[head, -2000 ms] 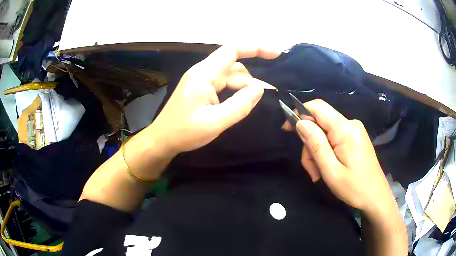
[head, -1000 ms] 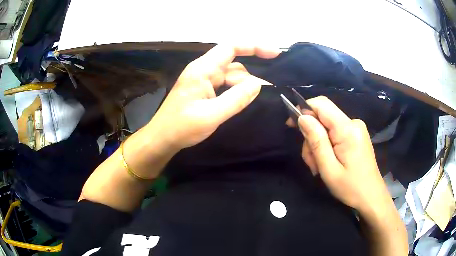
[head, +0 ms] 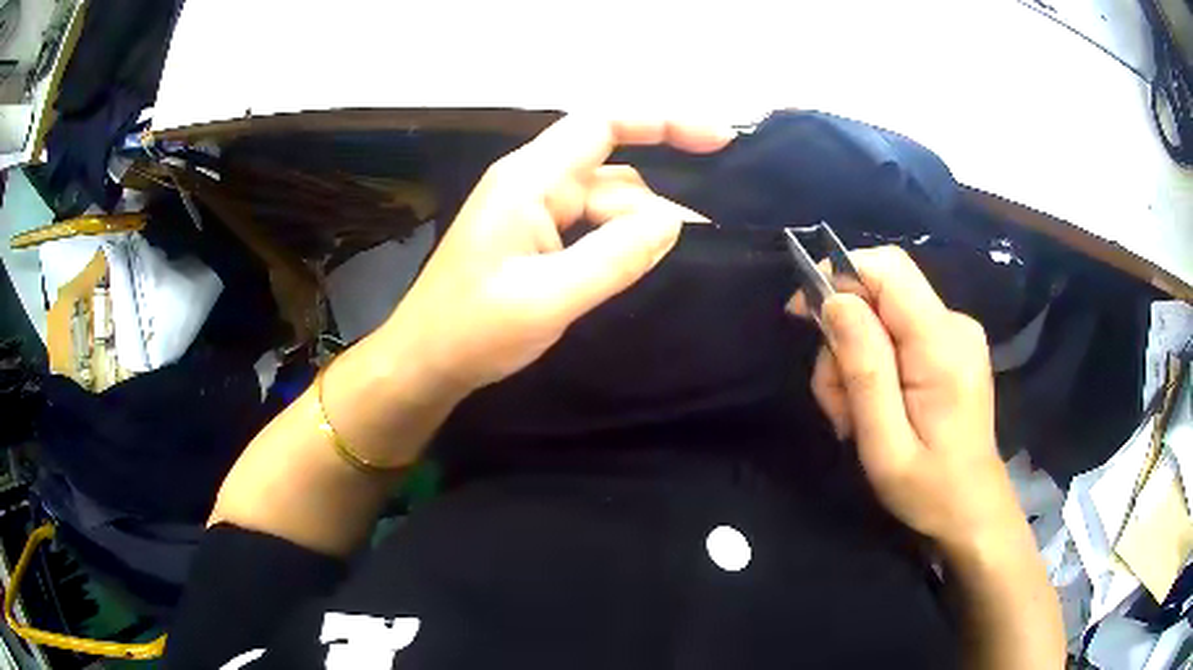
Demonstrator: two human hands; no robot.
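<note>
The dark garment (head: 654, 340) hangs over the table's front edge and in front of my body. A thin ridge or seam (head: 752, 228) runs across it, with white thread bits to the right. My left hand (head: 550, 249) pinches the cloth at the ridge's left end between thumb and finger; a small pale point shows at the fingertips. My right hand (head: 896, 367) holds a small silver two-pointed tool, snips or tweezers (head: 814, 262), its tips apart at the ridge.
The white table (head: 393, 59) with a brown edge spans the top. Yellow tubular frames (head: 85, 232) stand at the left, near dark cloth and paper scraps. Papers (head: 1132, 517) lie at the right. A black cable (head: 1168, 105) is at the top right.
My right hand with the tool has moved right along the ridge, away from my left hand. The white thread there shows less. My left hand has stayed nearly still.
</note>
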